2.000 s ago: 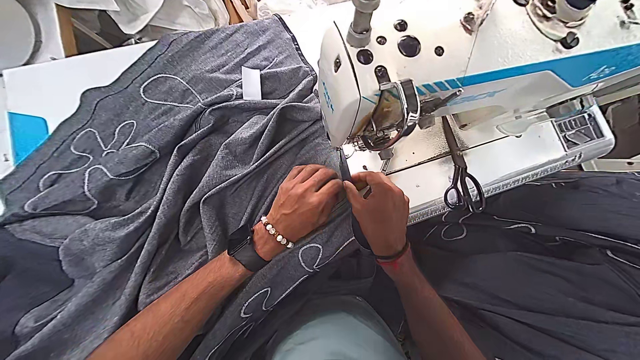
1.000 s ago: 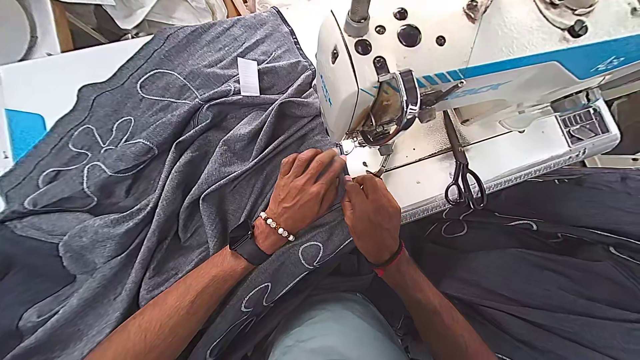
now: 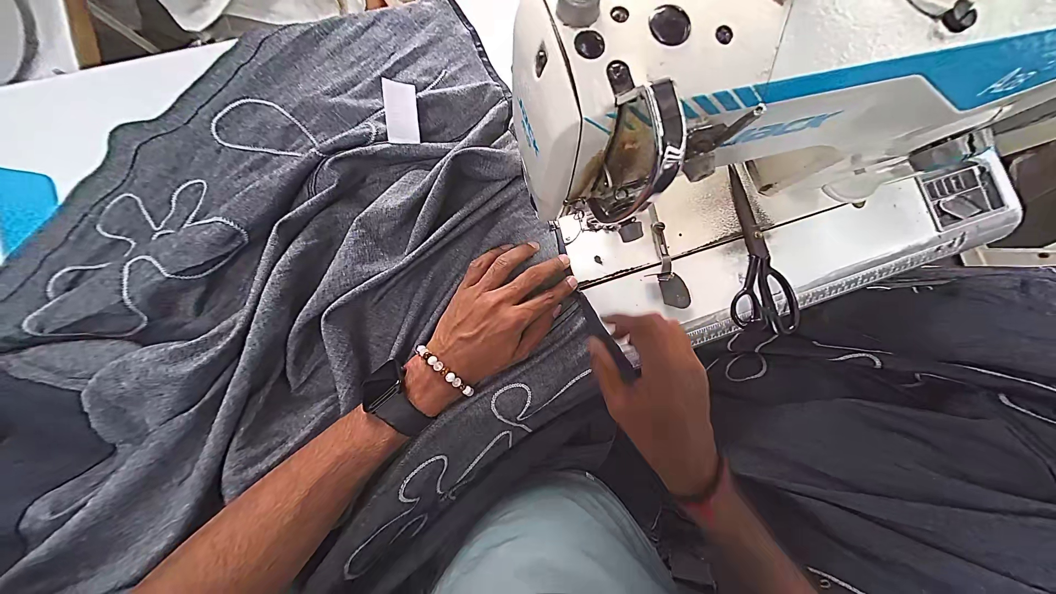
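Note:
Grey knit fabric point(image 3: 330, 247) with pale stitched flower outlines and a small white label point(image 3: 401, 111) lies bunched left of a white and blue Jack sewing machine point(image 3: 652, 74). My left hand point(image 3: 503, 309) rests flat on it, fingers spread, fingertips at the dark edge strip point(image 3: 601, 326) just below the presser foot area point(image 3: 577, 227). My right hand point(image 3: 656, 392), blurred, is at the lower part of that strip, thumb and fingers apart; whether it touches the strip is unclear. The needle is too small to make out.
Black-handled scissors point(image 3: 763, 289) lie on the machine bed point(image 3: 709, 280), their handles over its front edge. Dark fabric point(image 3: 891, 429) with pale cord lines is heaped at the right. My leg in light blue cloth point(image 3: 561, 536) is at the bottom centre.
My right hand has moved down and away from the presser foot, and its fingers have parted. My left hand has stayed on the fabric, its fingers now more spread.

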